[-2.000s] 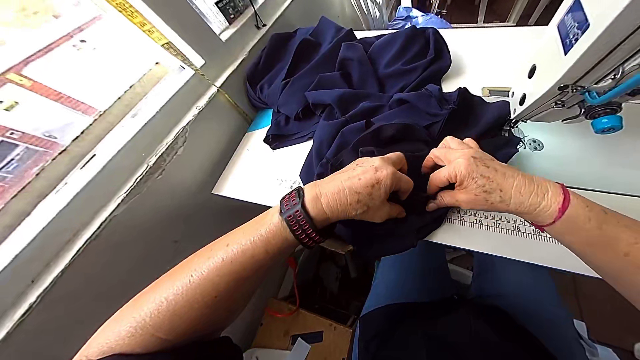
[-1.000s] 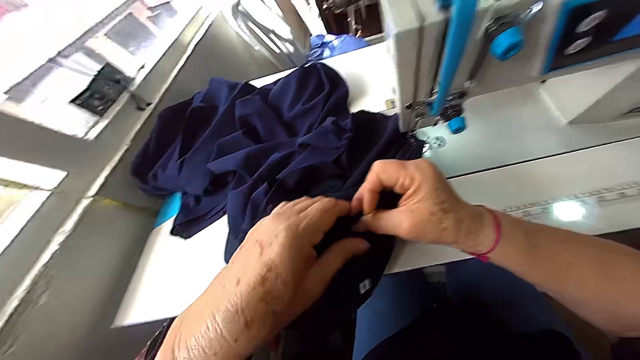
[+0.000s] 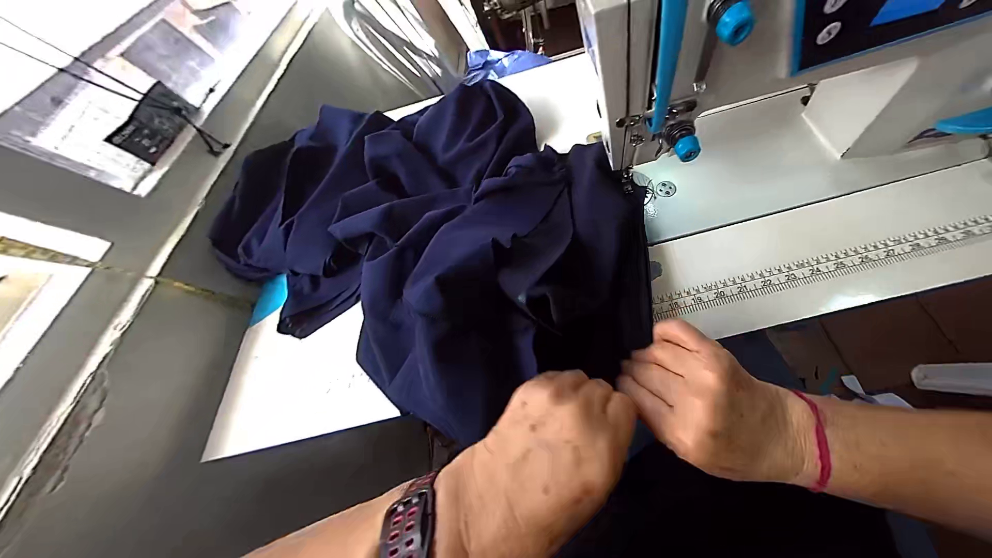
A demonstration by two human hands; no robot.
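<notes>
Dark navy fabric (image 3: 442, 232) lies bunched over the left part of the white sewing table (image 3: 310, 387). Its right edge runs under the presser foot (image 3: 628, 182) of a sewing machine (image 3: 728, 101). Both hands grip that edge near the table's front. My left hand (image 3: 550, 449), with a dark banded watch (image 3: 409, 519) at the wrist, is closed on the cloth. My right hand (image 3: 713, 403), with a pink cord (image 3: 821, 442) at the wrist, pinches the cloth just beside it. The fingertips of both are partly hidden.
A printed ruler strip (image 3: 821, 267) runs along the table's front edge at the right. Left of the table stands a grey wall (image 3: 139, 387) with windows. A blue plastic bag (image 3: 508, 62) lies at the back edge. The machine's control panel (image 3: 883, 27) is at the upper right.
The hands have moved toward the table's front edge, and the fabric edge now stretches straight from the presser foot to them. The view has turned toward the machine since the oldest frame.
</notes>
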